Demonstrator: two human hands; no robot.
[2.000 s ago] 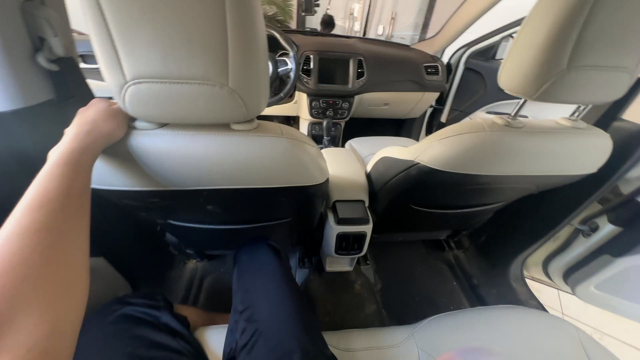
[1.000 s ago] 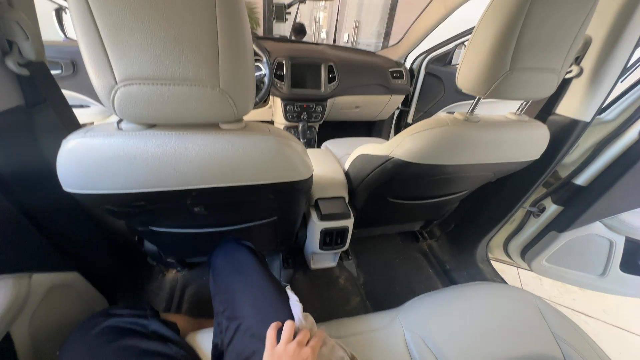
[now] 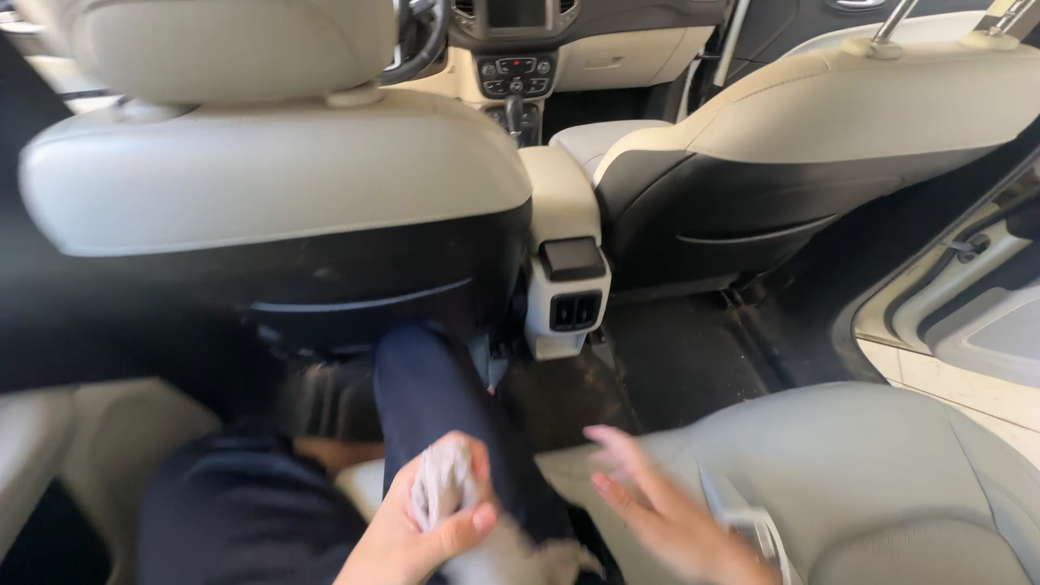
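My left hand (image 3: 426,520) grips a bunched light grey cloth (image 3: 445,483) above my lap, at the bottom middle; part of the cloth hangs blurred below the thumb. To its right, my right hand (image 3: 662,508) is blurred, fingers spread and holding nothing, over the edge of the cream rear seat (image 3: 812,439). A pale object with a white rim (image 3: 760,532) shows beside the right wrist; what it is cannot be told. My legs in dark blue trousers (image 3: 439,390) are under the hands.
Ahead stand the driver's seat back (image 3: 284,179) and the front passenger seat back (image 3: 812,179), with the centre console (image 3: 565,203) and its rear air vents between them. A black floor mat (image 3: 674,349) lies below. At right is an open rear door (image 3: 991,317).
The left hand was on the driver's seat back two seconds ago and now holds the cloth in front of me. The right hand now shows at the bottom. The view has tilted down.
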